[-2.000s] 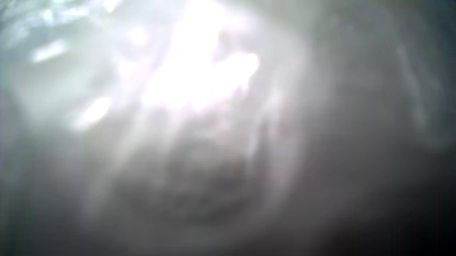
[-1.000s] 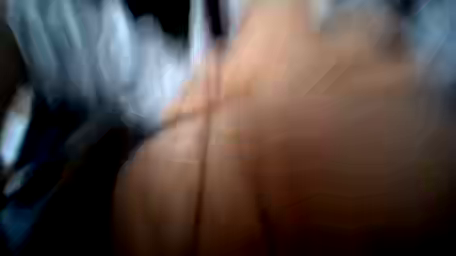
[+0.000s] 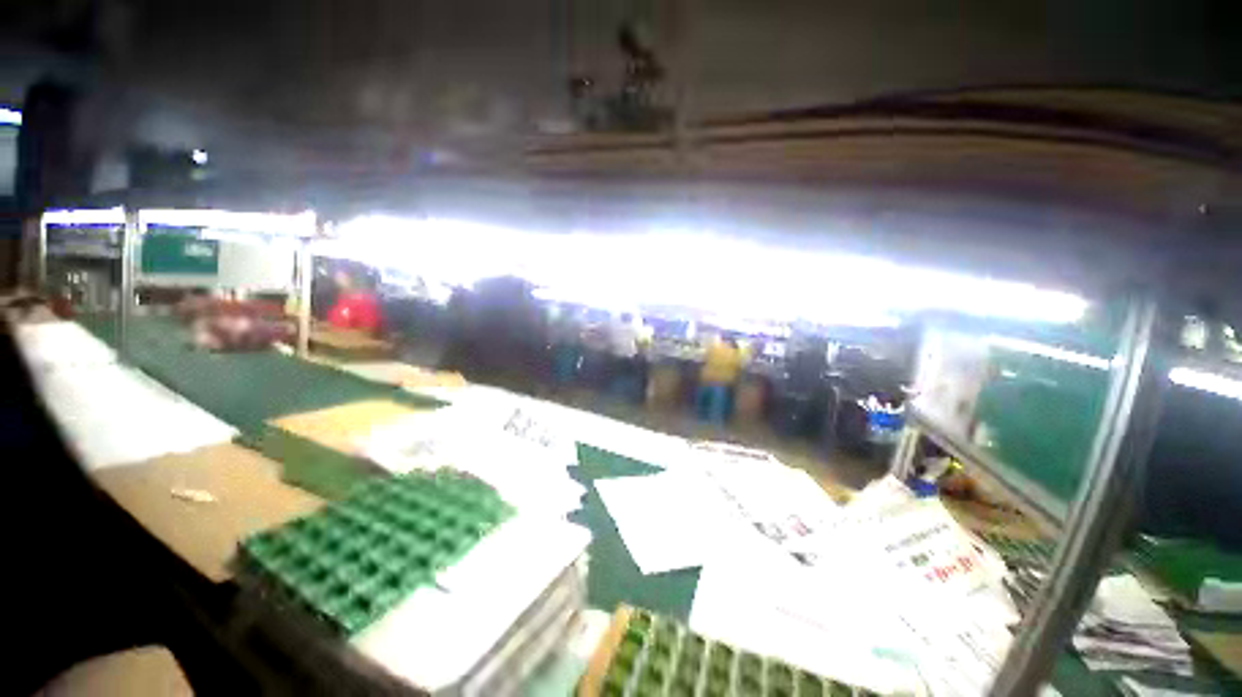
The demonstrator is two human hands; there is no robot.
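Note:
Bare green panels (image 3: 381, 539) with a grid of small squares lie on a thick newspaper stack (image 3: 497, 620) in front of me, left of centre. Another green grid panel (image 3: 722, 667) with pale borders and a brown edge is cut off by the bottom edge. No hand can be made out for certain. A blurred tan rounded shape (image 3: 116, 675) at the bottom left is cut off, and I cannot tell what it is.
Loose printed sheets (image 3: 776, 524) spread over the green-matted bench (image 3: 633, 586). Brown cardboard (image 3: 204, 497) with a small pale piece lies at left. A metal post (image 3: 1090, 524) stands at right, near more papers (image 3: 1131, 626). A person in yellow (image 3: 719, 361) is far off.
The earlier views were heavily blurred, the last with a large skin-toned shape close to the camera. That shape is gone, and the bench and hall now show.

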